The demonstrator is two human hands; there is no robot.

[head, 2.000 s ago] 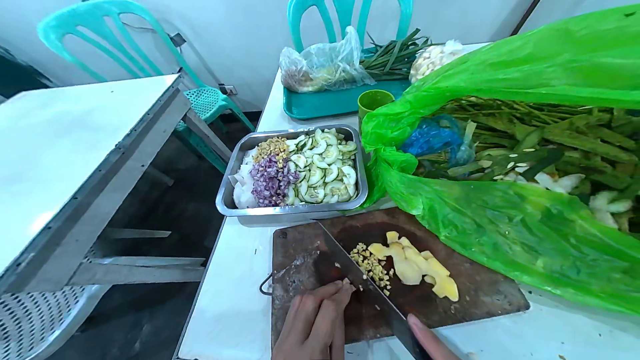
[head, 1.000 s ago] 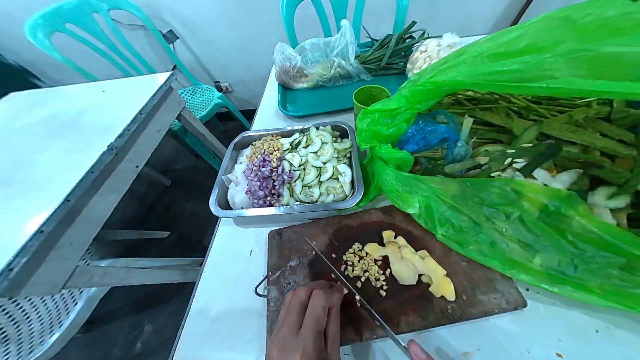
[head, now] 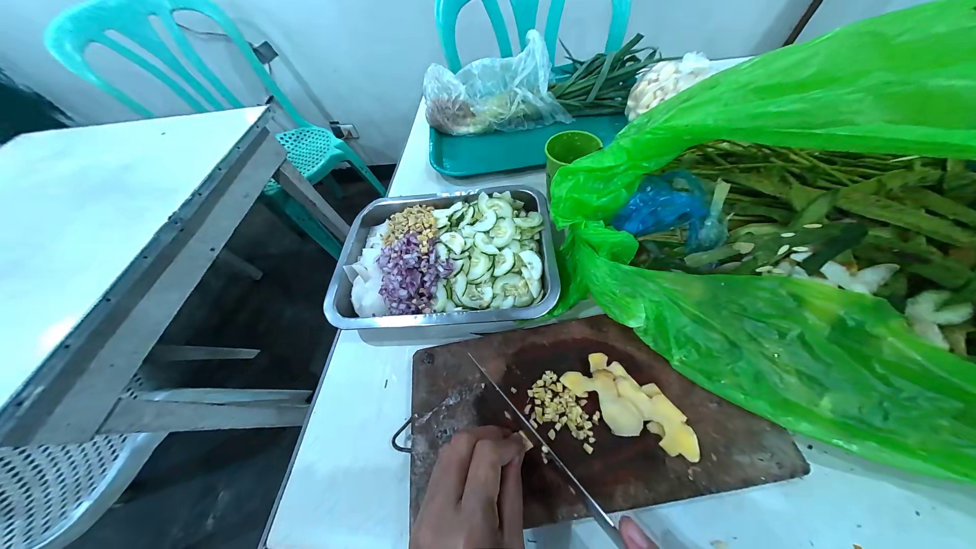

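Note:
My left hand (head: 476, 488) rests on a dark cutting board (head: 732, 457), its bent fingertips holding a small piece of peeled ginger (head: 524, 440). Against that piece lies the blade of a kitchen knife (head: 553, 456). My right hand (head: 634, 534), mostly cut off by the bottom edge, grips the knife's handle end. Right of the blade is a small pile of diced ginger (head: 560, 408), with peeled ginger slices (head: 633, 404) beyond it. Behind the board, a steel tray (head: 450, 322) holds sliced cucumber (head: 496, 255), chopped purple onion (head: 412, 274), diced tan bits (head: 412, 225) and white slices (head: 370, 286).
A green plastic bag (head: 762, 328) with leafy stalks and peelings overlaps the board's far right side. Behind stand a green cup (head: 572, 145) and a teal tray (head: 488, 156) bearing a clear bag (head: 496, 91) and green leaves (head: 606, 80). Another white table (head: 114, 198) is at left.
Two seconds ago more of my right hand showed at the bottom edge; now only a small part does. The knife has shifted slightly, still beside my left fingertips.

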